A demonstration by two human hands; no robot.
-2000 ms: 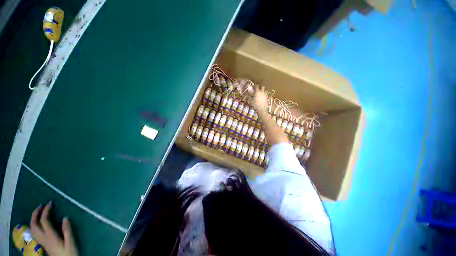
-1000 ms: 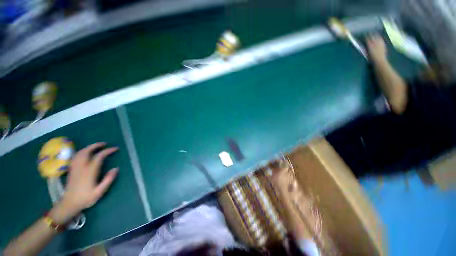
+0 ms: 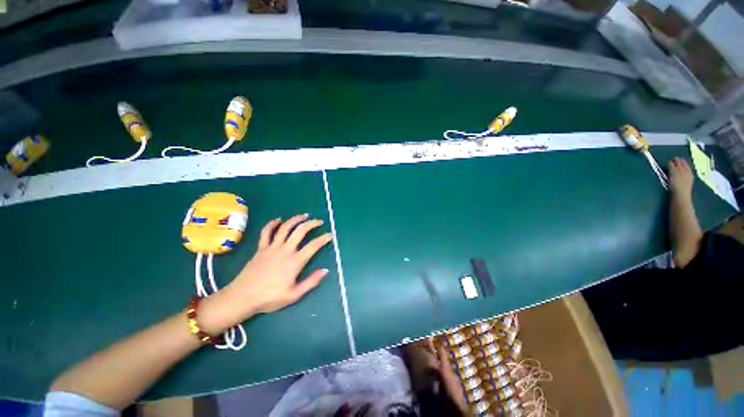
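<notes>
Two yellow corded pieces with blue and white patches lie side by side like one round piece on the green bench, at left centre. Their white cords run down under my left wrist. My left hand, bare with a beaded bracelet, rests spread and empty just right of them. My right hand is at the near side of the open carton, partly hidden below the bench edge; its fingers are unclear. Rows of packed pieces fill the visible part of the carton, with cords loose on their right.
Single yellow pieces lie beyond the pale divider rail. A white block and dark bar lie near the bench edge. Another person's hand is at far right, near a corded piece. A white tray stands beyond.
The view has swung from the carton toward the bench. My left hand remains spread beside the yellow pair. My right hand has moved from among the packed rows to the carton's bench side.
</notes>
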